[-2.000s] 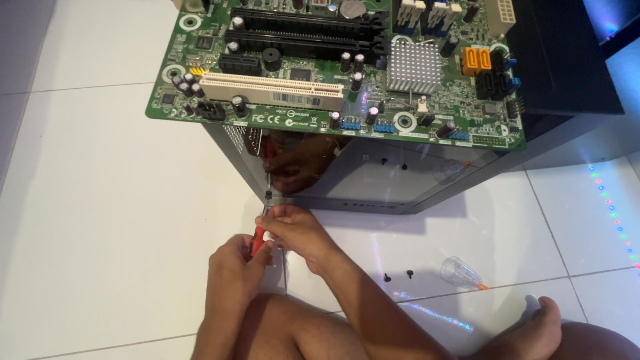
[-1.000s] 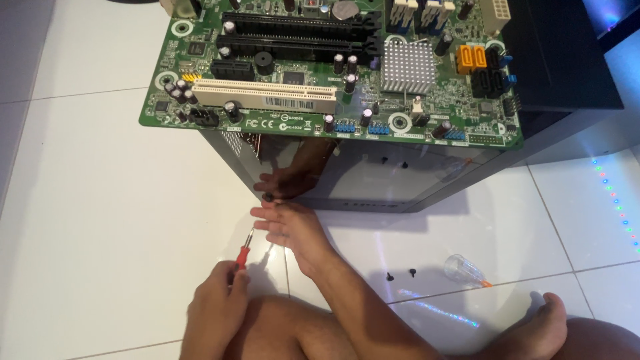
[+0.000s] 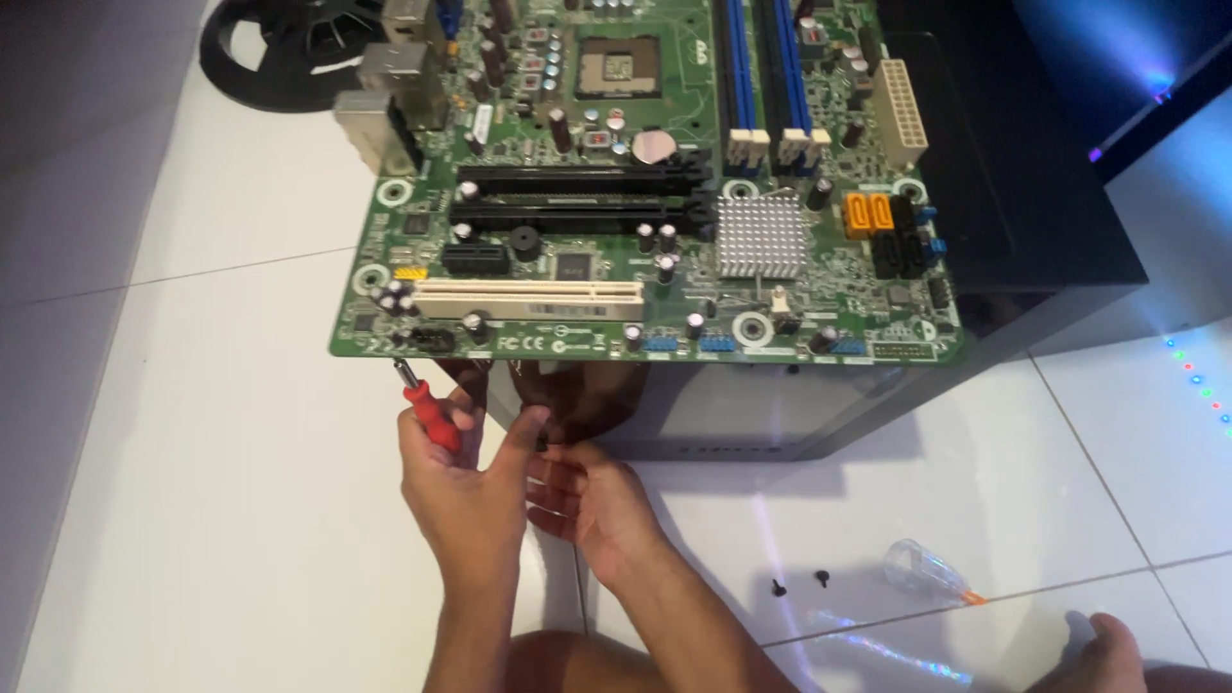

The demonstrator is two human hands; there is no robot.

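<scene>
A screwdriver with a red handle [image 3: 432, 416] is held in my left hand [image 3: 472, 491], its metal shaft pointing up and left below the motherboard's corner. My left thumb and the fingers of my right hand [image 3: 602, 510] meet at the lower front corner of a dark computer case [image 3: 712, 414] with a glossy side panel. A small dark thing, perhaps a screw [image 3: 542, 444], shows between them; which fingers grip it I cannot tell. A green motherboard [image 3: 674, 332] lies on top of the case and hides part of my left fingers.
Two black thumbscrews [image 3: 822, 578] lie on the white tiled floor [image 3: 241, 500], near a small clear plastic container with an orange tip [image 3: 929, 573]. A black spoked disc [image 3: 289, 91] lies at the upper left. My foot [image 3: 1107, 645] is at the lower right.
My left hand has moved up to the case corner beside my right hand, with the screwdriver turned up and left. One second ago the hands were apart. The view has shifted.
</scene>
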